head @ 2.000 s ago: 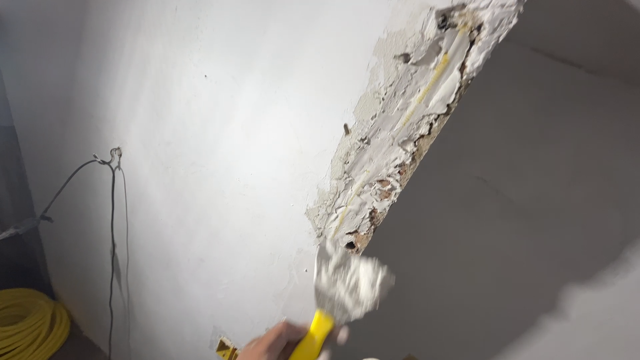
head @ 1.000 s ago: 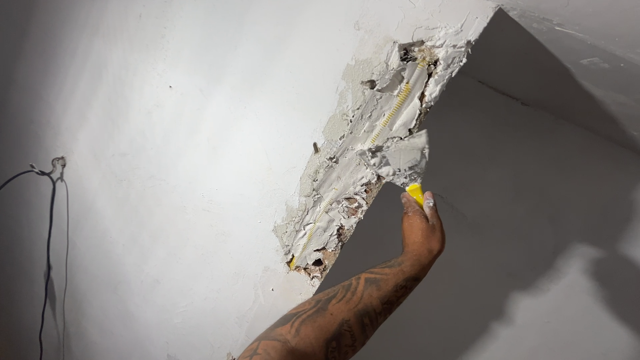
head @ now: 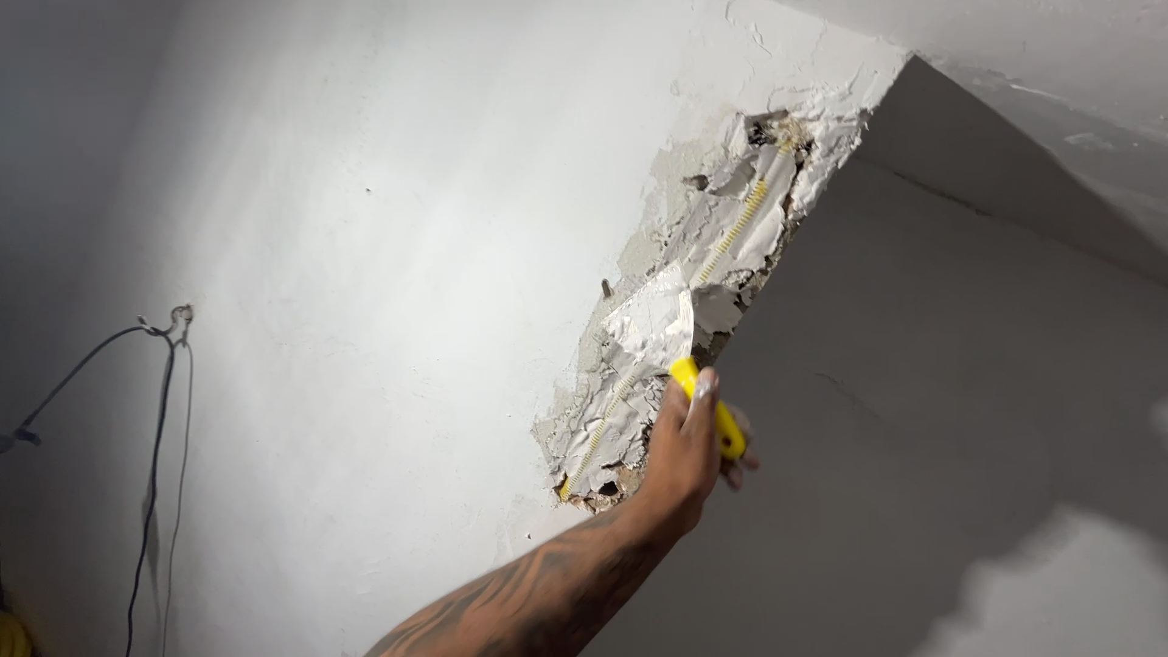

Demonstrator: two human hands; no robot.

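Observation:
My left hand [head: 684, 447], its thumb smeared with white, is closed around the yellow handle [head: 725, 424] of a putty knife. The blade [head: 652, 315] is coated in white plaster and lies against the middle of a rough, slanting chased strip in the wall [head: 721, 201]. Lengths of yellow corrugated conduit [head: 735, 228] show in the strip above and below the blade, partly covered with plaster. Fingertips show beyond the handle on its right. The tattooed forearm rises from the bottom edge and crosses in front of the wall's lower part. My right hand is out of view.
The strip runs beside the wall's corner edge, with a shadowed grey recess [head: 912, 365] to the right. Dark holes [head: 766, 132] and broken masonry show at its ends. Dark cables [head: 155, 474] hang from a wall hole at left. Something yellow [head: 13, 634] shows at the lower left.
From one second ago, my left hand and the putty knife have moved down and left along the strip. Two seconds ago the hand was at the strip's lower end, with plaster heaped on the blade.

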